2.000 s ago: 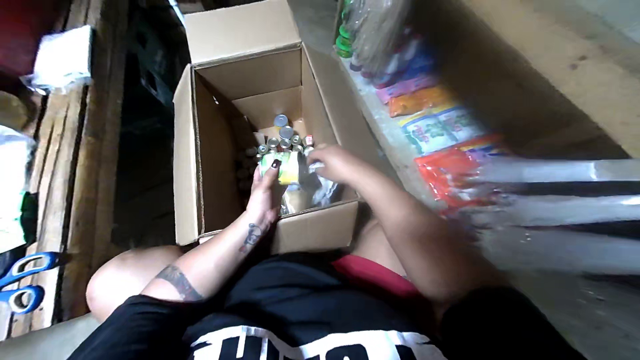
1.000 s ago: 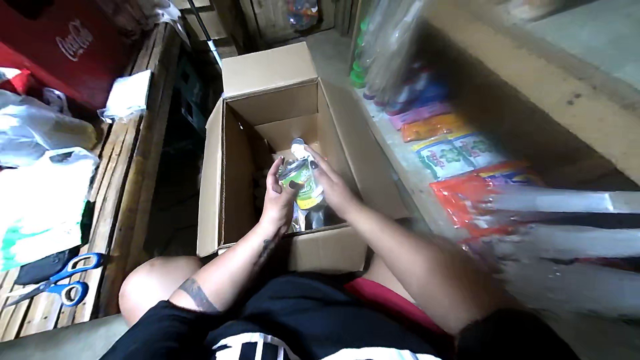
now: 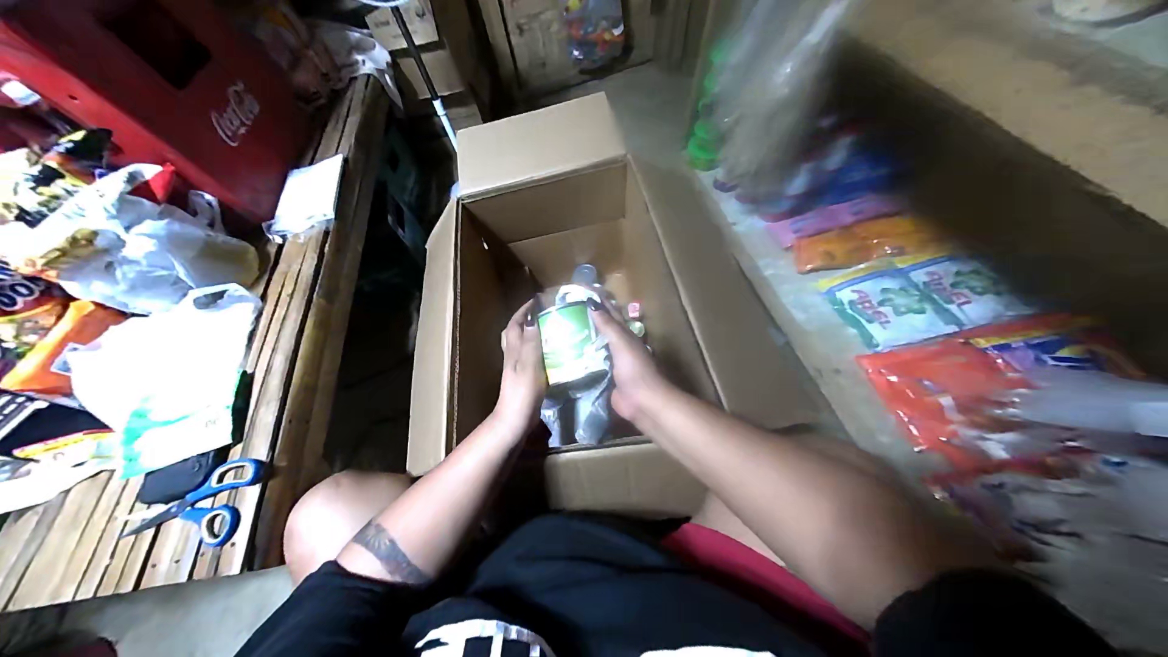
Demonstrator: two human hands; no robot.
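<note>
A clear plastic bottle with a green and white label [image 3: 571, 339] is held between my two hands over an open cardboard box [image 3: 541, 199]. My left hand [image 3: 523, 365] wraps the label's left side, and my right hand [image 3: 628, 363] grips its right side, with the cap end pointing away from me. Clear bottles [image 3: 584, 418] lie beneath it in the near part of the box. Small items with red and pale tops [image 3: 635, 315] show just right of the held bottle; my hands hide other contents.
Blue-handled scissors [image 3: 212, 502] and plastic bags [image 3: 164, 365] lie on the slatted wooden bench [image 3: 306, 365] at left, by a red Coca-Cola crate [image 3: 173, 82]. Colourful packets [image 3: 922, 301] line the ledge at right. A box flap [image 3: 543, 141] stands up at the far end.
Two seconds ago my hands were apart over the containers; now both are around the labelled bottle. Since one second ago its label has turned more toward me. The view has shifted.
</note>
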